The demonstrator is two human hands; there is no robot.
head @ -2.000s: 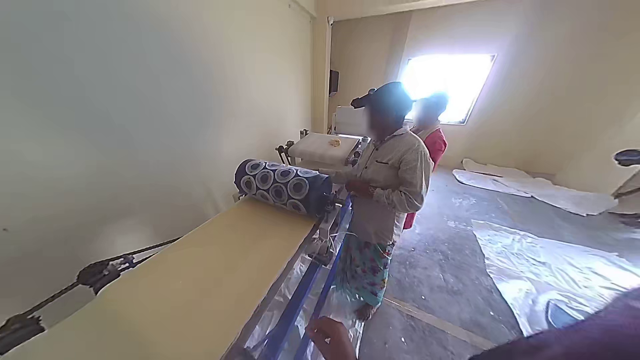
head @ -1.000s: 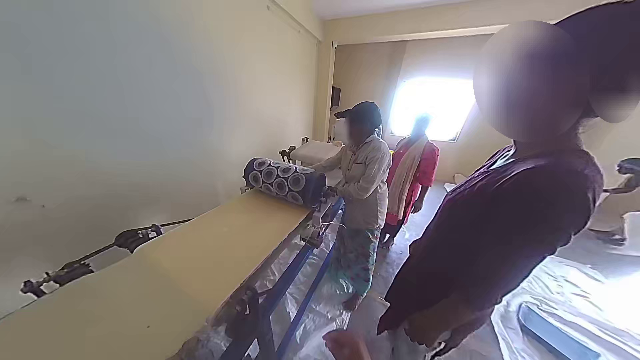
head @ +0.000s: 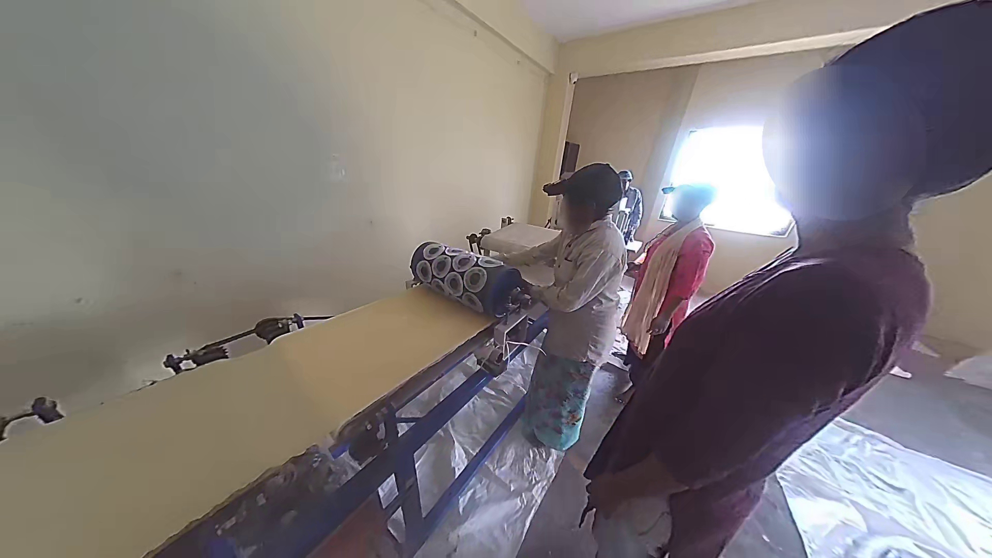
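Neither my left hand nor my right hand can be made out. A blurred reddish-brown shape point(head: 360, 533) at the bottom edge is too unclear to name. Nearest to me runs a long pale yellow belt or sheet point(head: 294, 372), on a blue metal frame point(head: 403, 473). Across its far part lies a dark blue roller point(head: 465, 277) with white ring patterns. A person in a light shirt and cap point(head: 581, 271) stands at its right end, one hand near that end and the other arm stretched out behind the roller.
A person in a maroon top point(head: 775, 341) stands close on the right. A person in red with a pale scarf point(head: 674, 271) and another farther back point(head: 629, 208) stand beyond. Plastic sheeting point(head: 883, 488) covers part of the floor. Dark shafts and bearings point(head: 271, 329) line the belt's wall side.
The person in maroon, not seen two seconds ago, stands close on the right. A hand at the bottom edge in both earlier frames no longer shows clearly. The person in the light shirt now reaches behind the roller.
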